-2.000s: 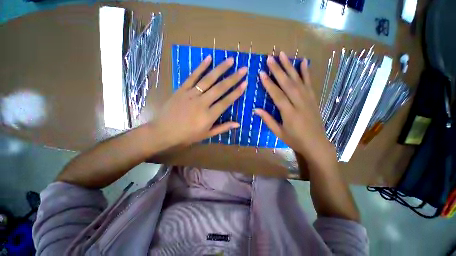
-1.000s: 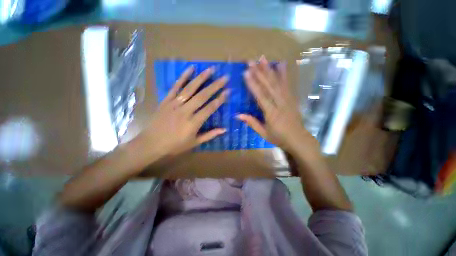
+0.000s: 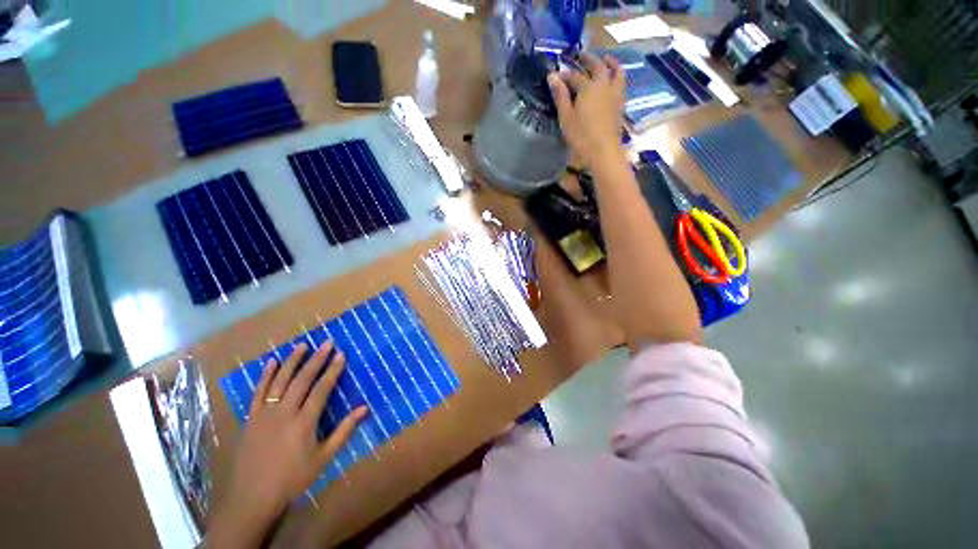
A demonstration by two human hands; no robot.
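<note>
A bright blue solar cell string (image 3: 402, 359) with silvery lines lies on the brown board, thin wire ends sticking out along its edges. My left hand (image 3: 295, 413) rests flat on its left part, fingers spread, a ring on one finger, and covers some of it. My right hand (image 3: 592, 102) is stretched far forward at the top of the large grey round housing (image 3: 520, 139), fingers bent by its dark upper part. Whether it grips anything is unclear. Silver ribbon bundles lie left (image 3: 184, 429) and right (image 3: 477, 306) of the string, each beside a white strip.
Dark cell pieces (image 3: 225, 236) lie on the pale mat behind. A curved blue stack (image 3: 38, 311) is at far left. A black phone (image 3: 356, 73) and small bottle (image 3: 427, 77) stand behind. The stand's yellowish sponge (image 3: 581, 250) and red-yellow scissors (image 3: 710, 247) are at right.
My right hand has left the blue string and reached forward right to the grey housing. My left hand remains on the string. The view has turned right and shows more bench.
</note>
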